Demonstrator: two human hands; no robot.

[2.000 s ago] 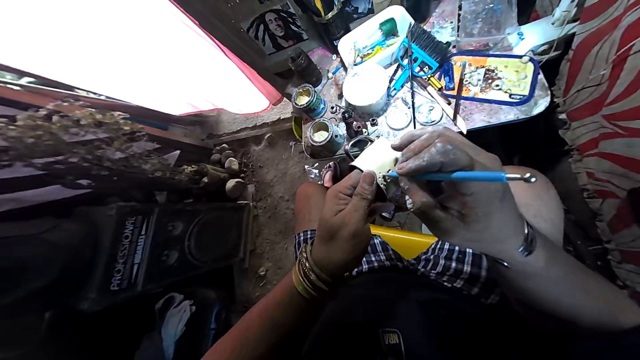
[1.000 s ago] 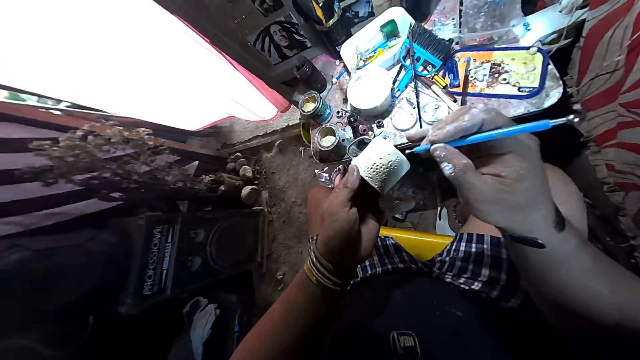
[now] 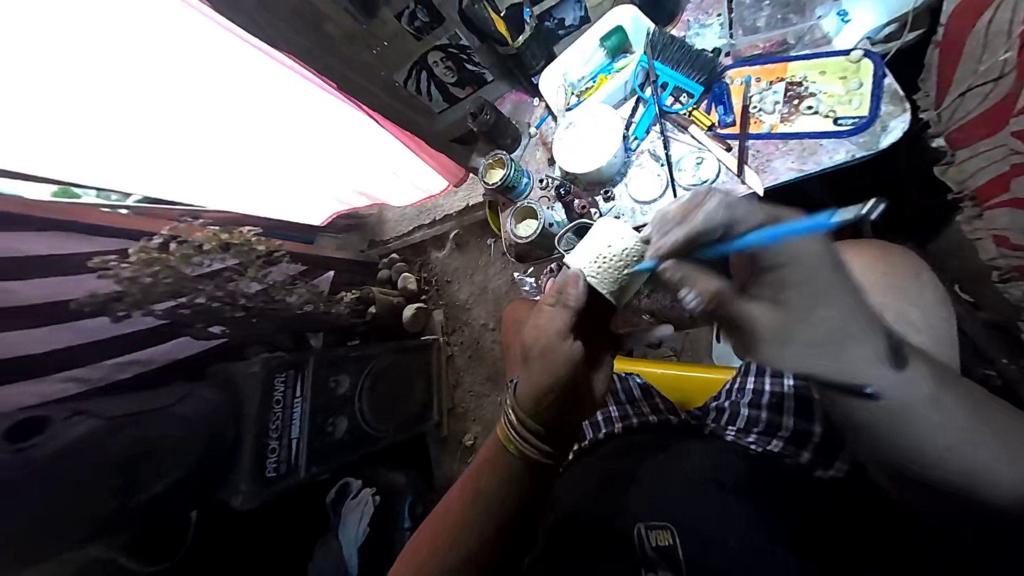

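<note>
A whitish cylindrical piece with a pitted, dotted surface [image 3: 610, 260] is held in my left hand [image 3: 556, 344], thumb at its lower left edge. My right hand [image 3: 752, 280], blurred and smeared with pale matter, holds a slim blue-handled tool [image 3: 768, 236]. The tool's blue tip touches or nearly touches the right side of the cylinder; its metal end points up and right. What the cylinder is made into cannot be told. A metal-rimmed loop shows just behind its upper left edge.
On the stained table stand paint cans [image 3: 506, 176], a white tub [image 3: 590, 146], a white tray of tools [image 3: 552, 80], a blue brush with black bristles [image 3: 680, 72] and a blue-rimmed tray [image 3: 876, 96]. A loudspeaker [image 3: 344, 416] stands at lower left; a yellow edge [image 3: 676, 382] lies between my knees.
Two seconds ago both hands were close together over the piece. One second ago the right hand was farther right with the tool; now it is back closer to the cylinder's side.
</note>
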